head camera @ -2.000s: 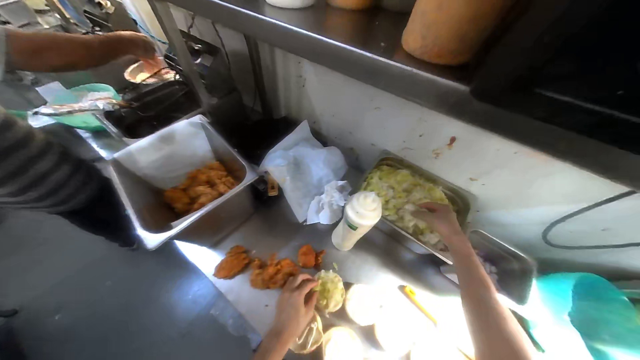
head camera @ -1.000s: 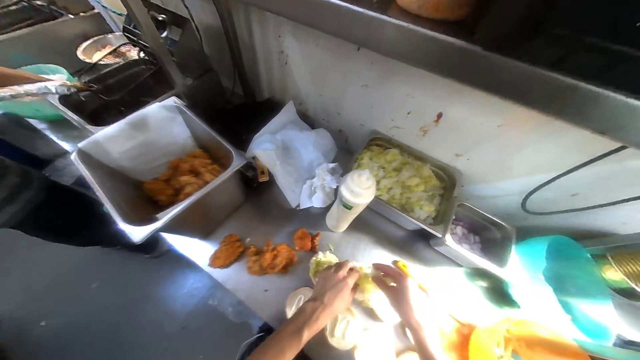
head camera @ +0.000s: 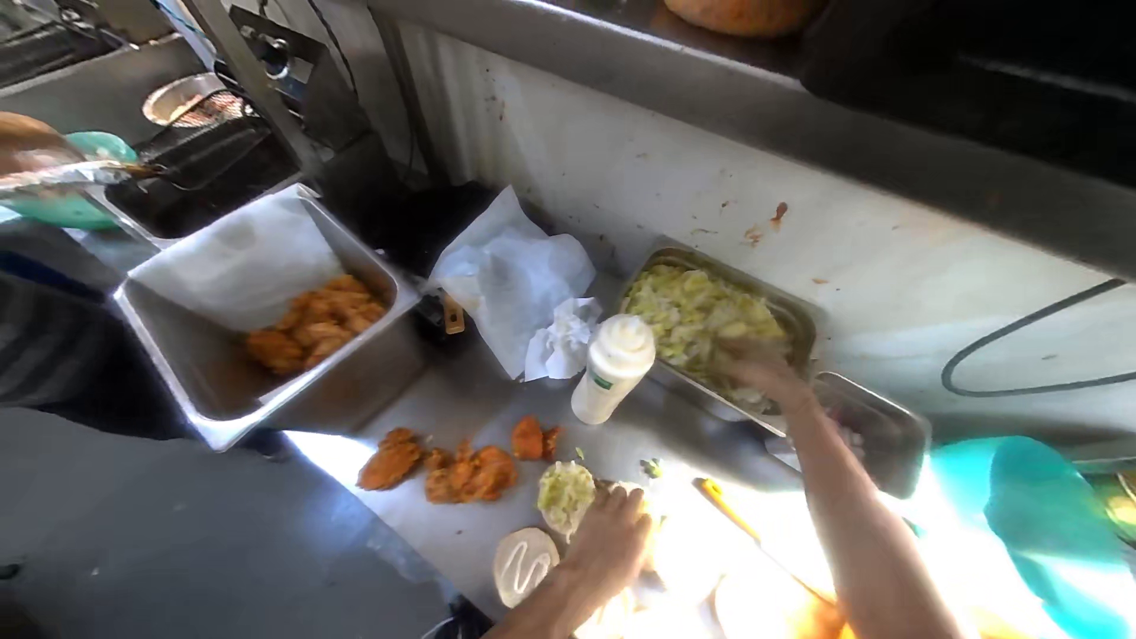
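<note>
My left hand (head camera: 617,525) rests on a bun half beside another bun half topped with shredded lettuce (head camera: 566,497); its fingertips point down and hide most of what is under them. My right hand (head camera: 754,364), blurred, reaches into the steel pan of shredded lettuce (head camera: 661,306), and its fingers are unclear. A bun half with a zigzag of white sauce (head camera: 525,566) lies near the table edge. Pieces of fried chicken (head camera: 470,473) lie left of the buns. A white squeeze bottle (head camera: 614,368) stands upright by the lettuce pan.
A deep steel pan (head camera: 204,417) at left holds more fried chicken. Crumpled white paper (head camera: 515,275) lies behind the bottle. A smaller steel pan (head camera: 905,444), a yellow-handled utensil (head camera: 728,510) and a turquoise item (head camera: 1021,515) are at right. A steel shelf (head camera: 799,115) overhangs. Another person's hand (head camera: 31,146) is at far left.
My right hand has moved from the buns, beside my left hand, up into the lettuce pan. My left hand remains among the buns.
</note>
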